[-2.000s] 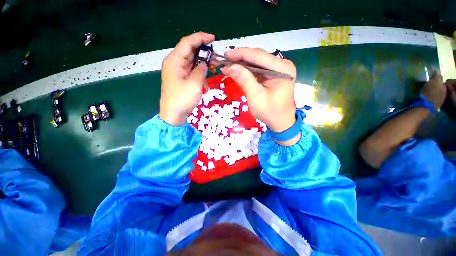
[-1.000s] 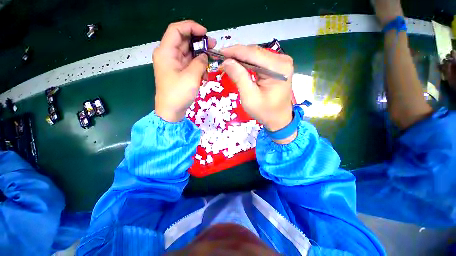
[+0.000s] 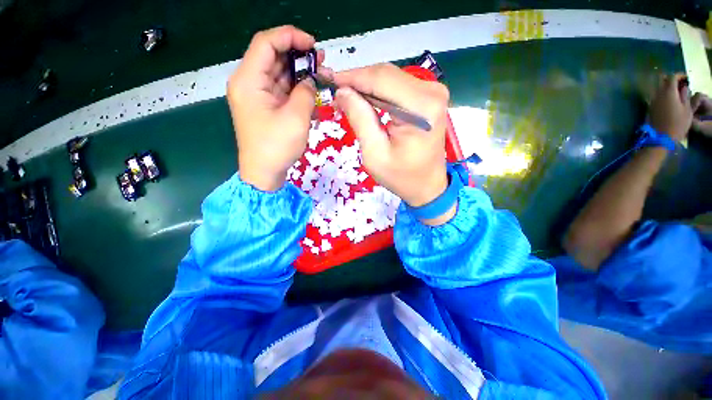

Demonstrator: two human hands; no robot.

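Note:
My left hand [image 3: 269, 109] holds a small black electronic module [image 3: 303, 66] between thumb and fingers, above the far edge of the red tray. My right hand [image 3: 402, 129] grips grey metal tweezers [image 3: 398, 112], with their tip end close to the module; the exact contact is hidden by the fingers. Small white pads [image 3: 336, 191] lie in a loose heap in the red tray [image 3: 347, 255], below and between my hands. A blue strap is on my right wrist.
Several black modules [image 3: 139, 173] lie on the green surface at left. A dark tray [image 3: 30, 215] is at far left. Another module [image 3: 428, 64] lies beyond the red tray. A white curved strip [image 3: 187, 94] crosses the surface. A neighbour's hand [image 3: 670, 109] is at right near a pale strip [image 3: 693, 58].
My hands have shifted slightly left, with the module and tweezers still held. The neighbour's arm at right reached forward over the white strip and has come back near the pale strip.

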